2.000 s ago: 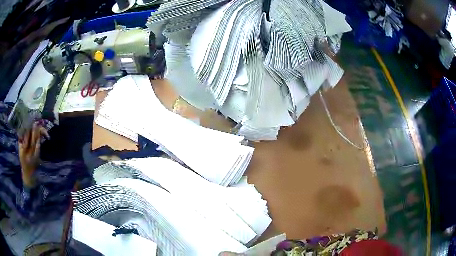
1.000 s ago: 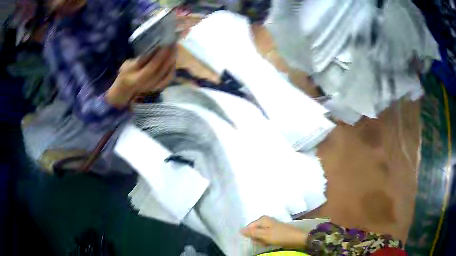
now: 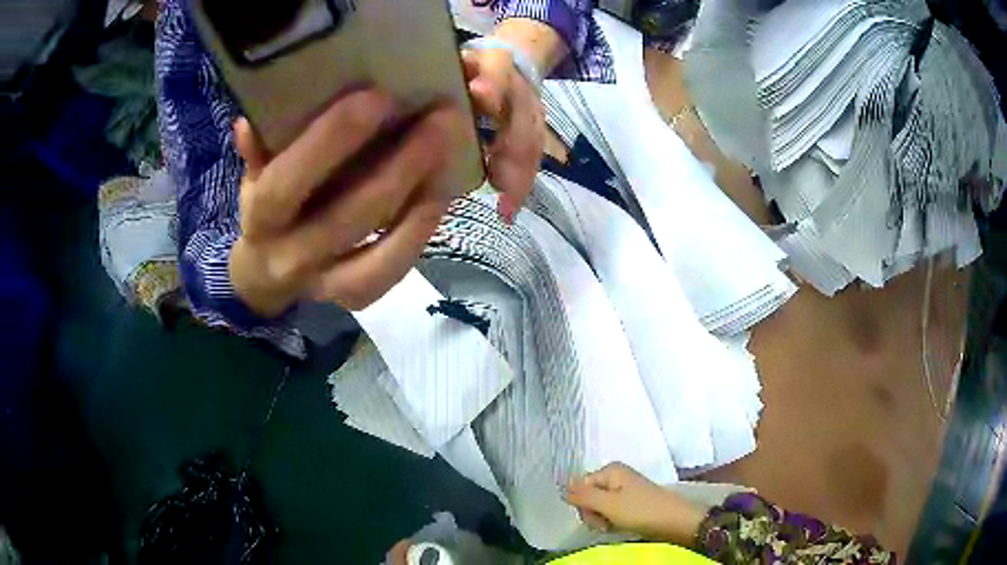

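Note:
Grey-white cut panels (image 3: 618,331) lie fanned in long curved stacks before me. My right hand (image 3: 629,499), in a floral sleeve, reaches in from the lower right. Its fingertips are together on the near edge of the panels and seem to pinch them. My left hand (image 3: 400,552) is mostly cut off by the bottom edge. It holds a small white roll (image 3: 428,554) with a dark core, in crinkly clear plastic, beside the near end of the stack.
Another person's hands (image 3: 342,210) hold a smartphone (image 3: 375,99) close in front, covering the upper left. A large fanned panel bundle (image 3: 872,144) rests on the brown board (image 3: 872,408) at the right. Black cord (image 3: 204,513) lies on the green floor at lower left.
The view has swung left and down. The other person's phone has come up much closer. My right hand has come into view on the panels, and the white roll now shows.

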